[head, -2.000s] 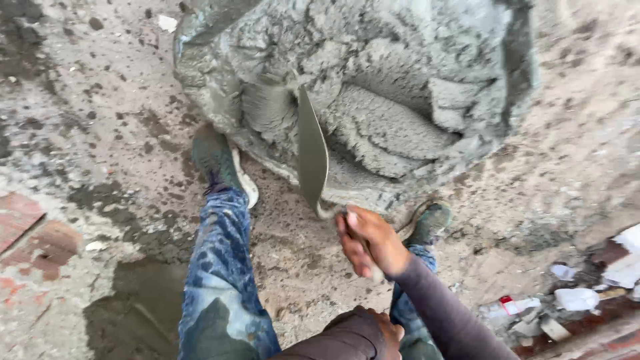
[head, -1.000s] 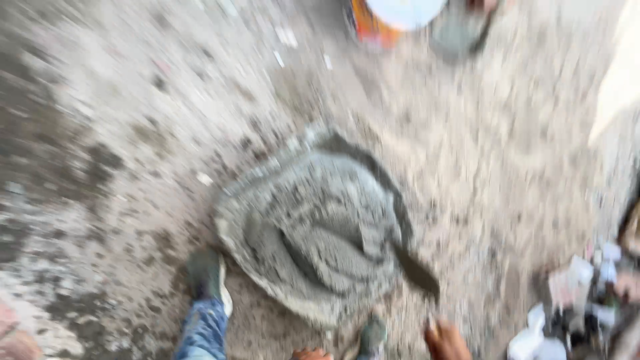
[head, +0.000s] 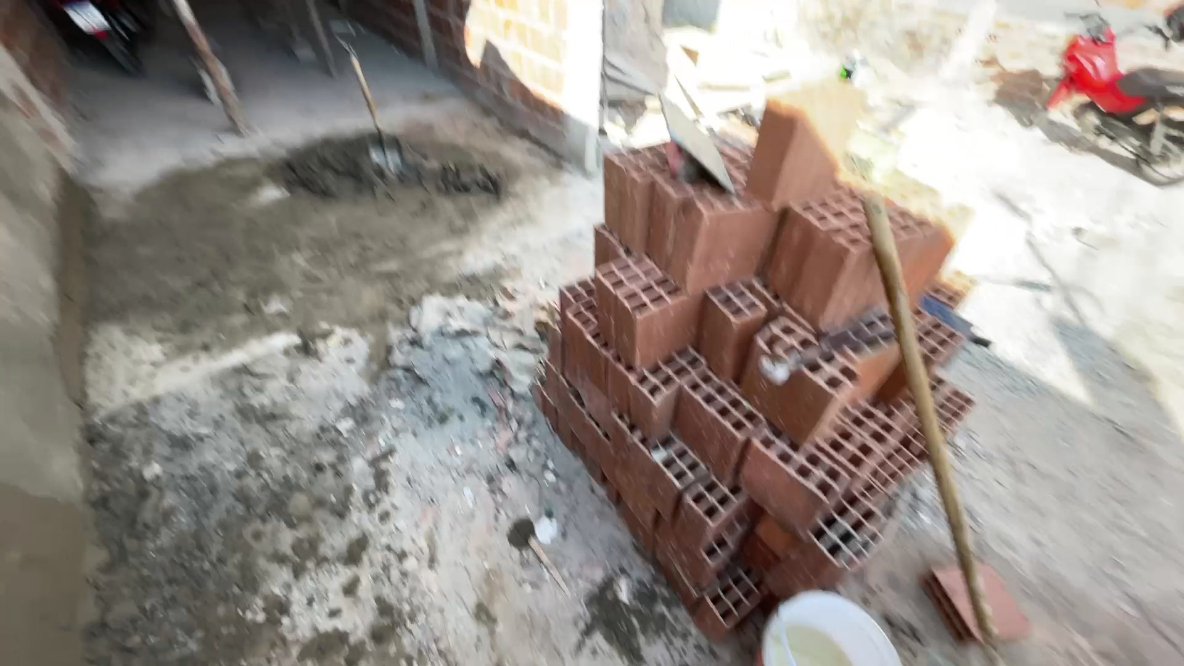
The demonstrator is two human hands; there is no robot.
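Neither my left hand nor my right hand shows in the head view now. A stack of hollow clay bricks (head: pixel 721 407) stands right of the middle. On its top lies a flat tool with a pale blade (head: pixel 700 143), beside a brick (head: pixel 791 153) set upright. A long wooden pole (head: pixel 916 370) leans against the stack's right side. At the bottom edge is a white bucket (head: pixel 786 638) with pale liquid in it. A shovel (head: pixel 370 106) stands in a heap of dark wet mortar or sand (head: pixel 324 166) at the upper left.
A plastered wall (head: pixel 37 370) runs along the left edge. Wooden props (head: pixel 211 65) and a brick wall (head: pixel 518 55) are at the back. A red motorcycle (head: pixel 1110 83) stands at the upper right. A small tool with a stick handle (head: pixel 548 564) and a loose brick (head: pixel 990 601) lie on the ground.
The view has swung up and away from the mortar basin to the brick stack. Both hands, the trowel, the basin and the feet have left the view.
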